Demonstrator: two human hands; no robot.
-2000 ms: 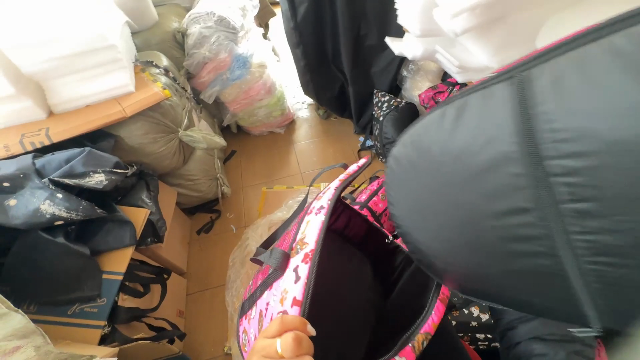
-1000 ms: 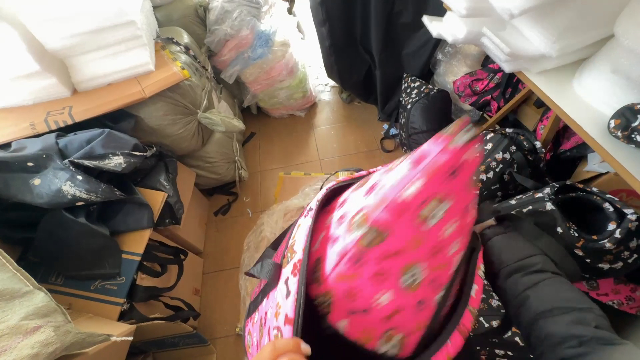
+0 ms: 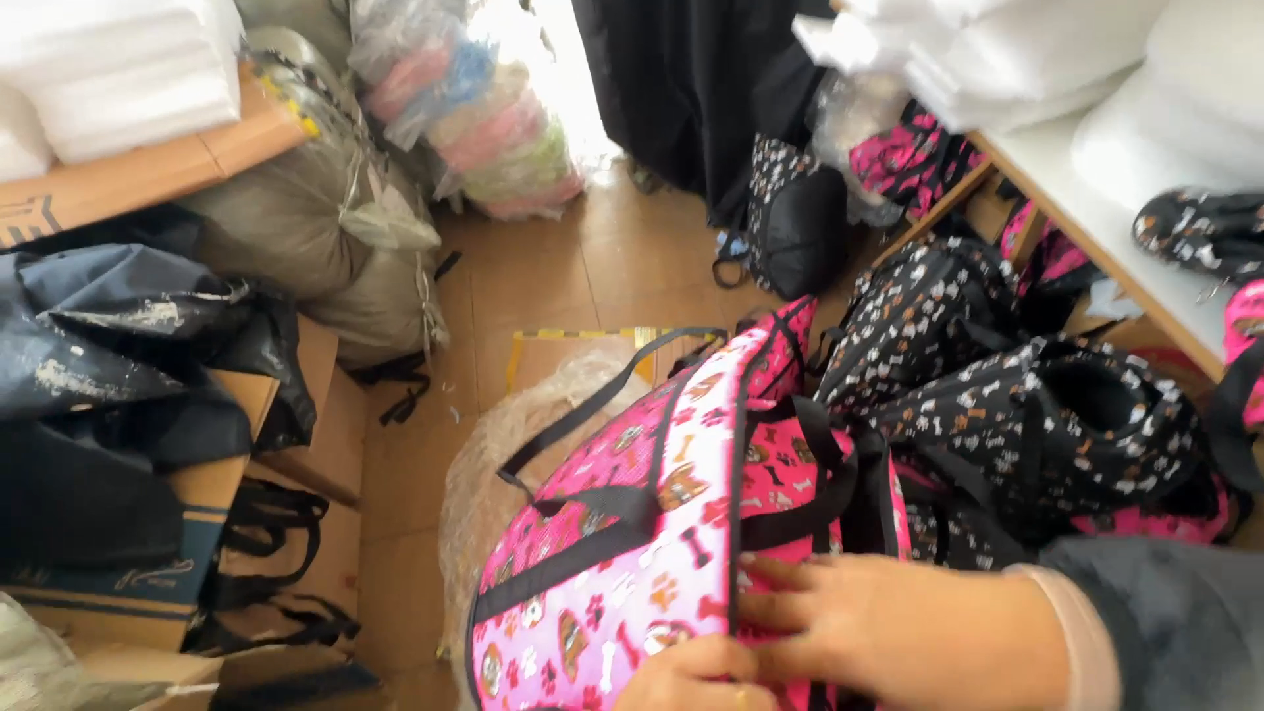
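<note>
A pink fabric bag point(image 3: 612, 513) printed with bones, paws and dog faces, with black straps and trim, fills the lower middle of the head view. At the bottom edge my left hand point(image 3: 696, 676), with a ring on one finger, has its fingers closed on the bag's black-trimmed rim. My right hand point(image 3: 889, 622) comes in from the right, its fingers at the inner side of that rim, partly hidden by it. Whether it grips the bag does not show. Black patterned bags point(image 3: 1047, 425) lie just beyond, on the right.
Clear plastic wrap point(image 3: 474, 494) and cardboard lie left of the bag on the tiled floor point(image 3: 523, 267). Cartons point(image 3: 212, 513) with dark fabric stand at the left, tied sacks point(image 3: 306, 217) behind them. White foam point(image 3: 1175, 109) rests on a table point(image 3: 1116, 237) at the right.
A black padded panel, large at the right earlier, and then a pink patterned panel over the bag's opening are no longer seen there. My right hand has come to the bag's rim.
</note>
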